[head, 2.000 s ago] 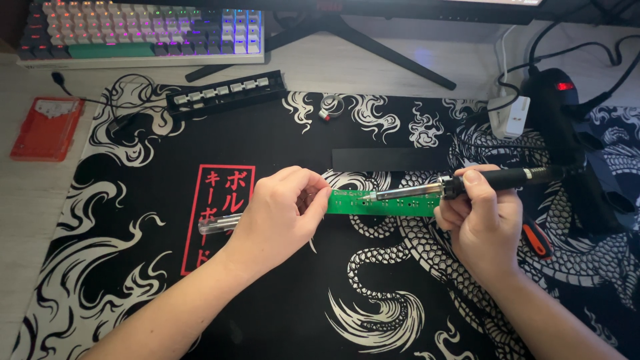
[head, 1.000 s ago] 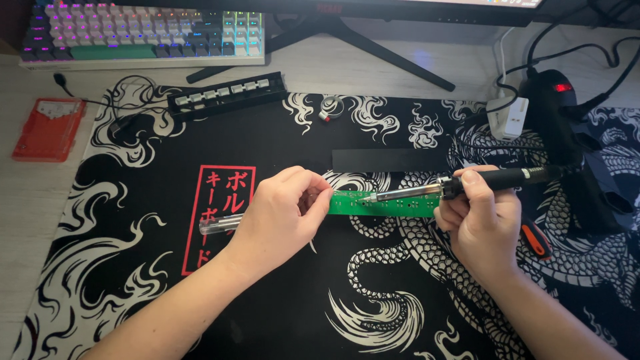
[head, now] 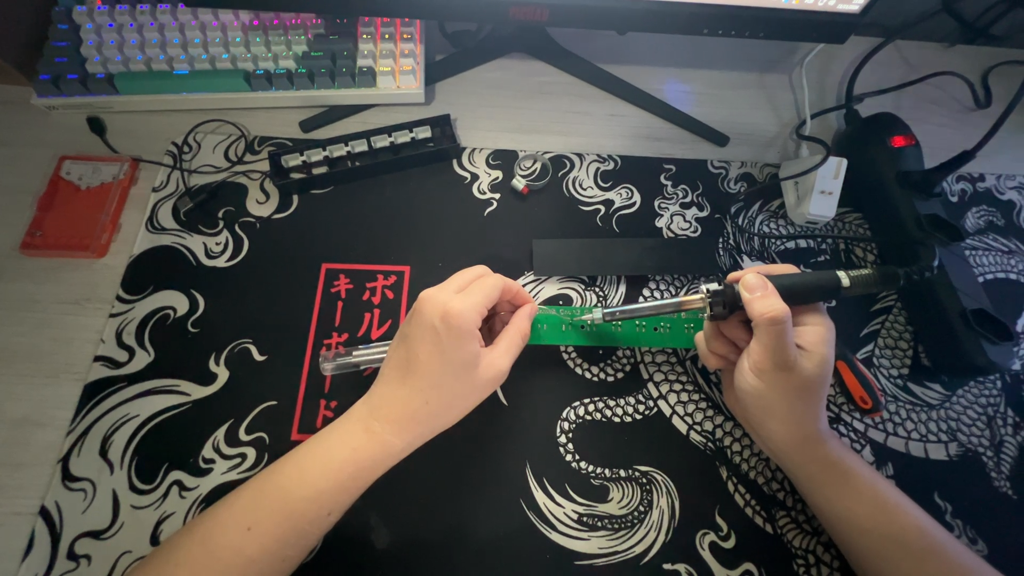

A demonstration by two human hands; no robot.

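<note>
My right hand grips a soldering iron by its black handle, the metal shaft pointing left. Its tip touches or hovers just above a narrow green circuit board, near the board's left part. Thumb and fingertips of my left hand are pinched at the board's left end on a thin wire, which looks like solder and reaches toward the iron's tip. A clear plastic tube, perhaps a solder dispenser, sticks out to the left from under that hand.
Behind the board lies a flat black strip. Farther back are a black case with white switches, a small wire ring and a keyboard. A red box is at left; a power strip and orange-black handle are at right.
</note>
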